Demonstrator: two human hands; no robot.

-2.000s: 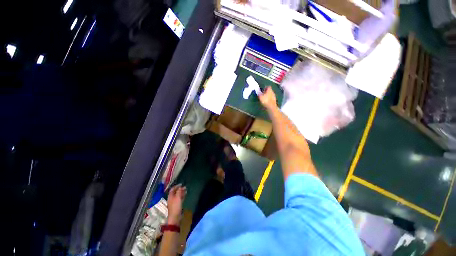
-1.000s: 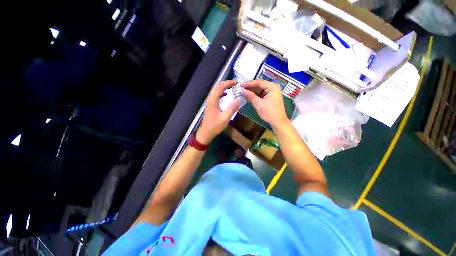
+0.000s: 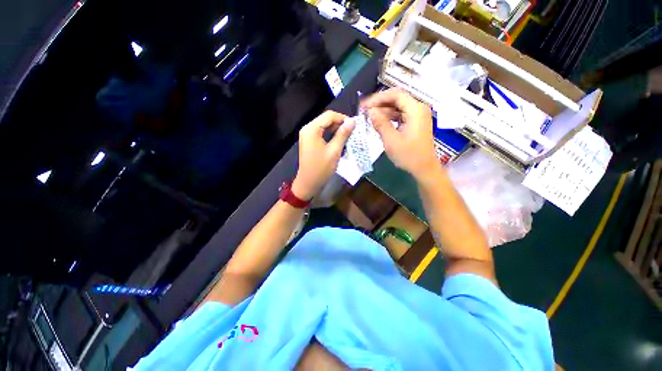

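Observation:
My left hand (image 3: pixel 319 153) holds the left edge of a small white printed label sheet (image 3: pixel 361 148) between thumb and fingers. My right hand (image 3: pixel 405 130) is at the sheet's upper right, its fingers pinched at that edge and slightly blurred. Whether a separate piece is between the right fingertips cannot be told. A large glossy black television (image 3: pixel 181 123) lies on the left, reflecting lights, with a blue-print sticker (image 3: pixel 131 290) at its lower edge.
A long parts tray (image 3: pixel 493 87) stands at the upper right, with a printed paper (image 3: pixel 571 170) hanging from it. Below are a crumpled clear plastic bag (image 3: pixel 493 196) and an open brown carton (image 3: pixel 399 230). The dark line edge (image 3: pixel 247 221) runs diagonally beside the television.
Both hands have come together from apart and now hold the label sheet up, its printed face more visible than a second ago. The view has shifted, showing more of the television and tray.

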